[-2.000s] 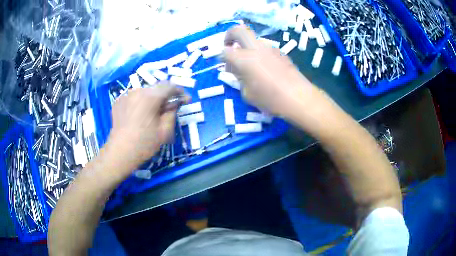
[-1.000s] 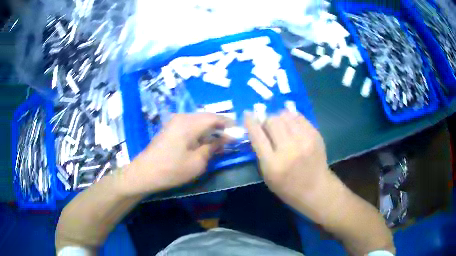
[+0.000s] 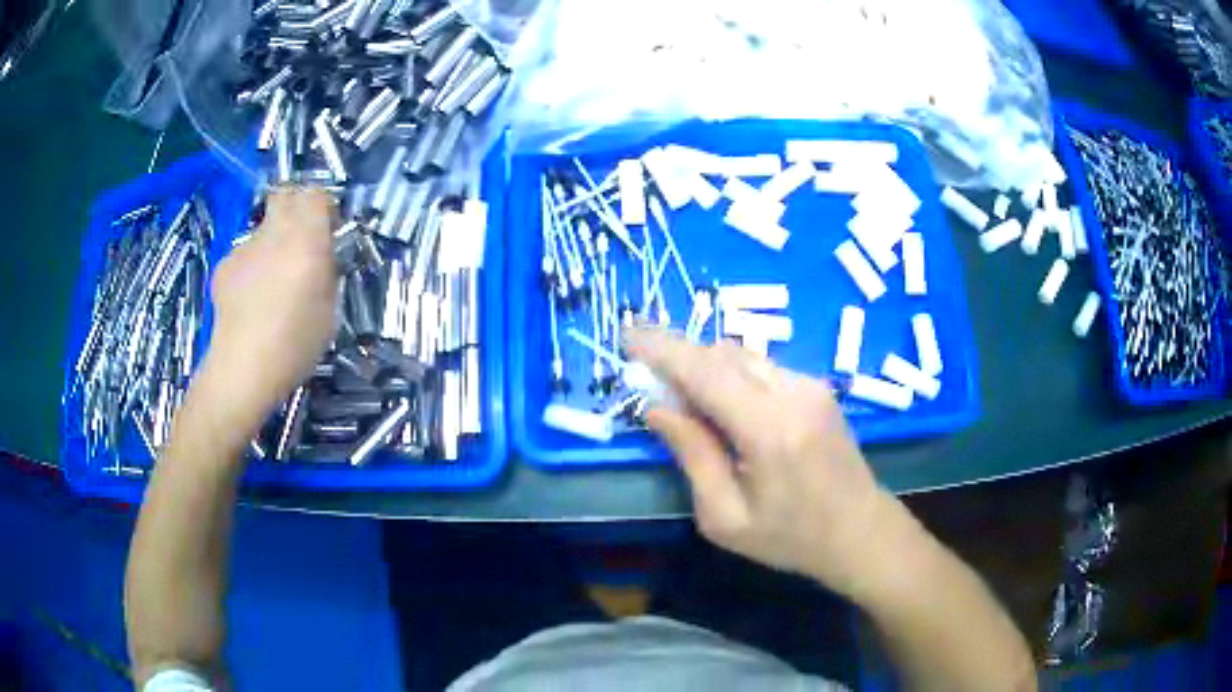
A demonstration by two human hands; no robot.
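Note:
My left hand is over the left blue tray, its fingertips among the metal tubes; whether it holds one is hidden. My right hand is over the left part of the middle blue tray. Its thumb and index finger are around a small white piece, likely a white sleeve, partly covered and blurred. Thin rods with dark collars lie loose left in this tray. White sleeves lie in its back and right parts.
A narrow tray of rod-like pieces stands far left. A clear bag with metal tubes is at upper left. A large white bag is behind the middle tray, with loose sleeves at right. A right tray holds rod-like pieces; a cardboard box is below the edge.
My hands, together over the middle tray one second ago, are apart. My left hand has moved left to the metal tubes; my right hand remains at the middle tray. The view has shifted left.

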